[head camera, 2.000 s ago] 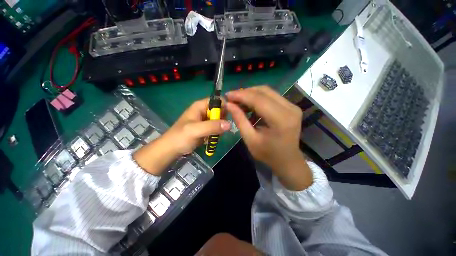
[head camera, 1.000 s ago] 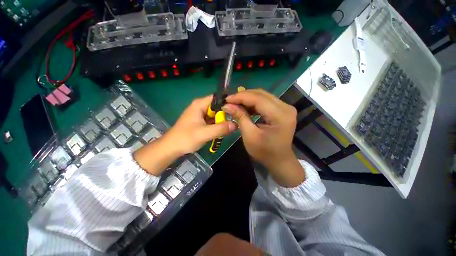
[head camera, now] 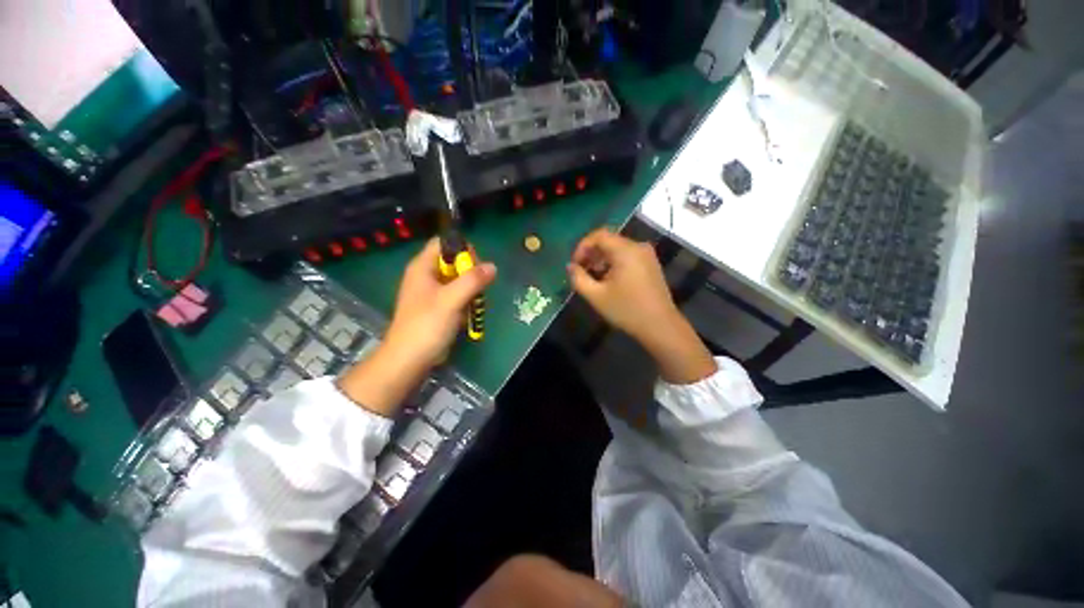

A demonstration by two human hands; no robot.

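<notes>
My left hand (head camera: 430,306) grips the long-nose pliers (head camera: 458,264) by their yellow-and-black handles, with the long jaws pointing away towards the fixture. My right hand (head camera: 621,283) is to the right, near the bench edge, with its fingertips pinched on a small dark thing that is mostly hidden. A small pale-green piece (head camera: 531,304) lies on the green mat between my hands. A small round brass-coloured piece (head camera: 531,244) lies just beyond it.
The black test fixture (head camera: 357,226) with red lights stands ahead. The clear tray (head camera: 312,276) of silvery modules lies under my left forearm. At right, a white surface (head camera: 666,215) holds two dark modules (head camera: 737,177) and a tray of dark modules (head camera: 864,238). A phone (head camera: 144,363) lies left.
My hands have come apart; the right hand moved right, away from the pliers. The pliers stay in my left hand. The pale-green piece now shows fully. The camera view has shifted.
</notes>
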